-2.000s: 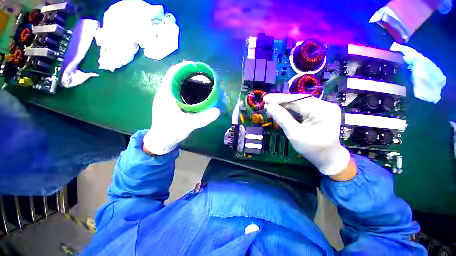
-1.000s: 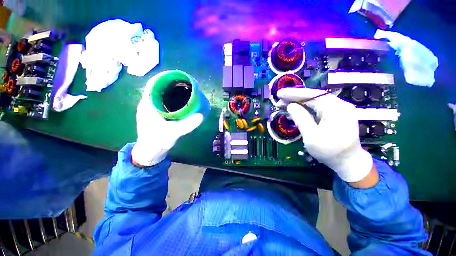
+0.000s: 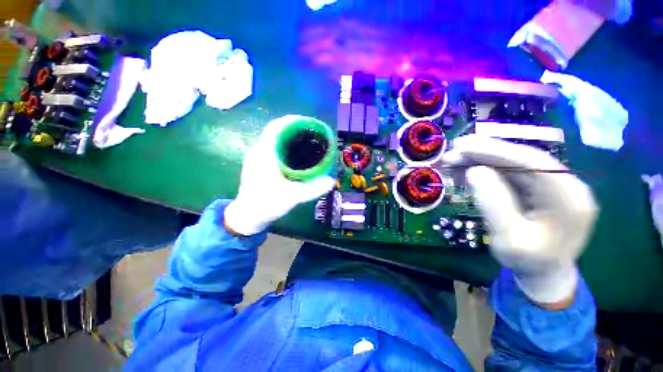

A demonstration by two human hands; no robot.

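My left hand (image 3: 263,185), in a white glove, holds the green-rimmed coating pot (image 3: 305,147) tilted at the board's left edge; its inside is dark. My right hand (image 3: 534,207), gloved and slightly blurred, is pinched on a thin brush (image 3: 556,171) over the right part of the power circuit board (image 3: 407,231). The brush tip cannot be made out. Three toroidal inductors (image 3: 424,141) stand in a row left of my right hand. The small toroid (image 3: 357,156) lies between them and the pot. My right hand hides part of the heat sinks (image 3: 520,131).
Another board (image 3: 65,98) lies at the far left beside a flat white glove (image 3: 120,102). A crumpled white cloth (image 3: 193,76) lies behind the pot. A pinkish bundle (image 3: 563,33) and a pale cloth (image 3: 592,109) lie at the far right. A blue sleeve (image 3: 58,232) shows at left.
My right hand has moved right, off the inductors, and all three now show. My left hand with the pot has come closer to the board's left edge. The view has shifted slightly.
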